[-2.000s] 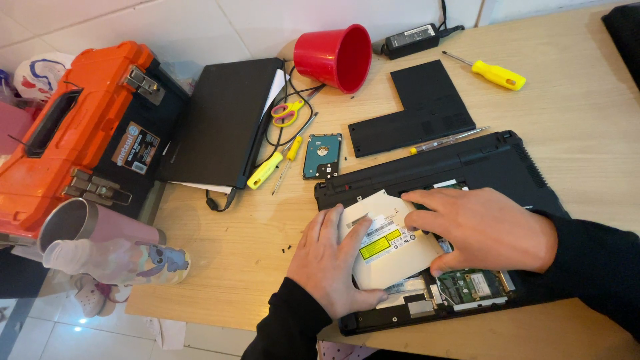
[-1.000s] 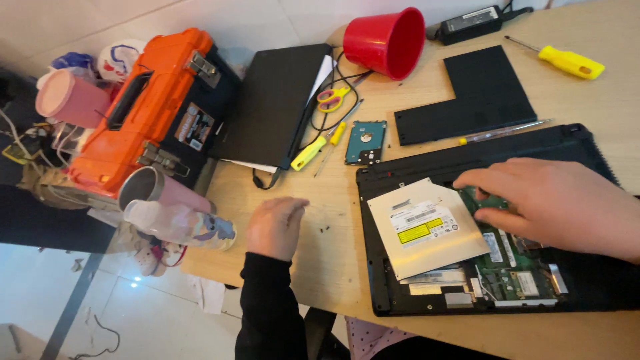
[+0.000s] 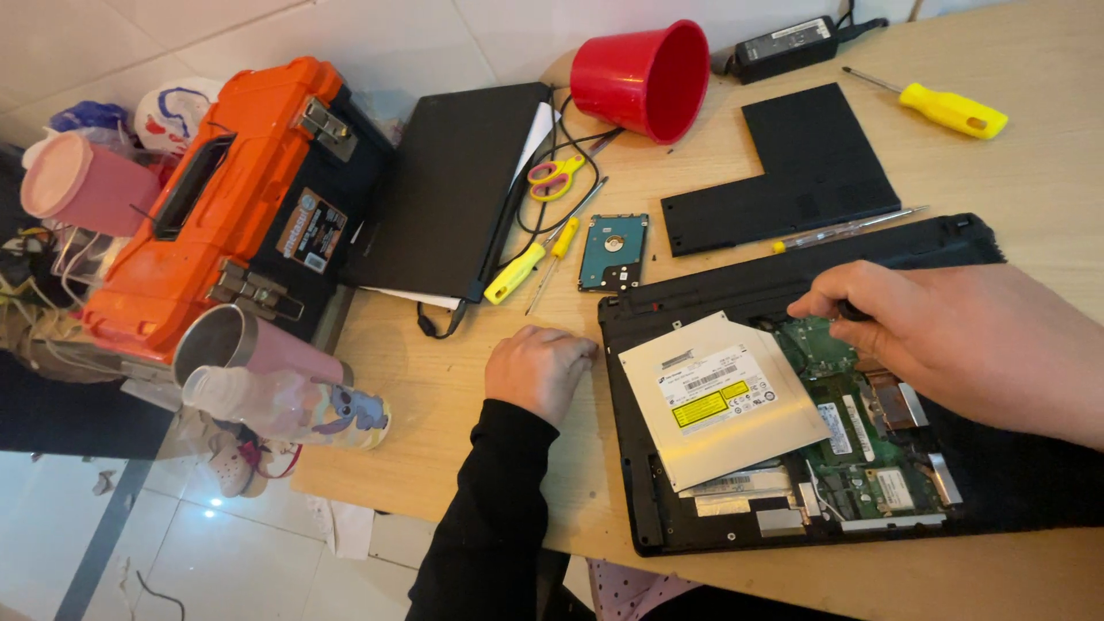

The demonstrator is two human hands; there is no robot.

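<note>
An opened laptop base point(image 3: 707, 289) lies underside up, its green circuit board point(image 3: 862, 466) exposed. A silver optical drive point(image 3: 733, 423) rests askew on the base's left part. My right hand point(image 3: 940, 336) is over the upper part of the exposed board, with a small black object point(image 3: 854, 310) between thumb and fingers; what it is cannot be told. My left hand point(image 3: 539, 371) rests on the table just left of the base, fingers curled together; whether it pinches anything is hidden. Above it lies a bare hard drive point(image 3: 614, 253). An L-shaped black cover point(image 3: 785, 185) lies behind the base.
Yellow-handled screwdrivers point(image 3: 953, 110), scissors point(image 3: 556, 177), a clear-handled screwdriver point(image 3: 849, 228), a red bucket point(image 3: 638, 82) and a power adapter point(image 3: 785, 47) lie farther back. Leftward are a closed laptop point(image 3: 448, 190), an orange toolbox point(image 3: 216, 207), a pink tumbler point(image 3: 259, 345) and a bottle point(image 3: 293, 410).
My left hand has left the optical drive, where both hands were at first, and is on the table. The drive stays askew on the base. The small black object now shows in my right hand.
</note>
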